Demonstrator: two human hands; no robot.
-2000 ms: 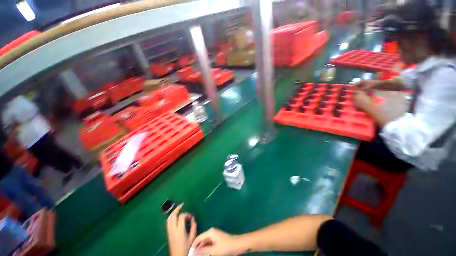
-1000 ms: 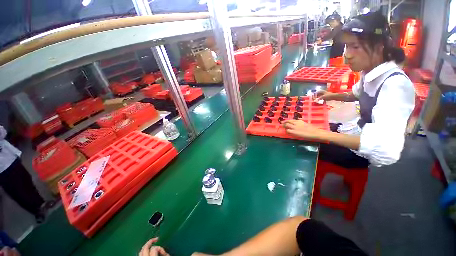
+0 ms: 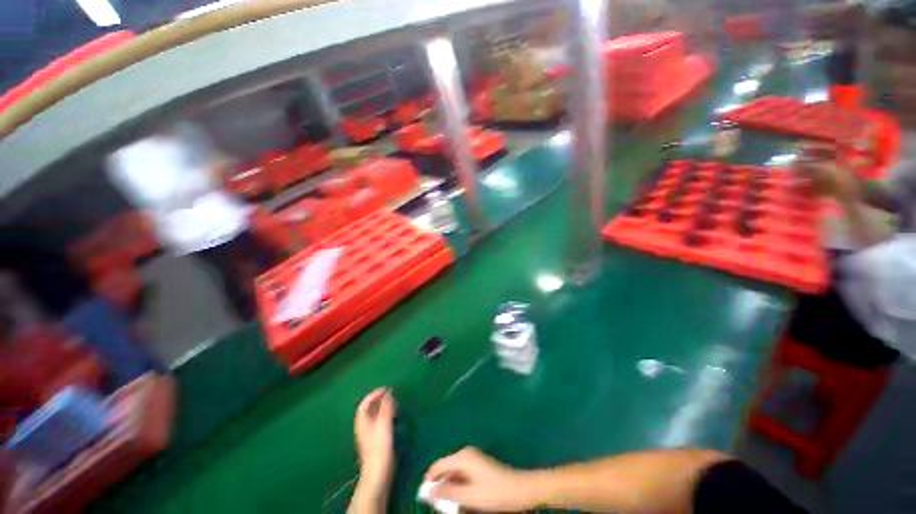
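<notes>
A small dark smartwatch body (image 3: 432, 347) lies on the green bench, beyond my hands and left of the white solvent bottle (image 3: 515, 344). My left hand (image 3: 375, 427) is over the bench at lower centre, apart from the unit; blur hides whether its fingers hold anything. My right hand (image 3: 472, 480) is at the bottom edge, pinching a small white cleaning cloth (image 3: 438, 494). The picture is blurred.
Stacked red trays (image 3: 362, 286) with a paper strip (image 3: 309, 283) stand at left. A tray of dark units (image 3: 718, 216) is at right, before a seated person. Metal posts (image 3: 589, 141) rise from the bench (image 3: 583, 402). A white scrap (image 3: 653, 368) lies at right. Another person stands far left.
The view has swung, so the bench things sit differently in the picture. Both hands show more fully than one second ago. The unit now lies farther from my left hand than two seconds ago.
</notes>
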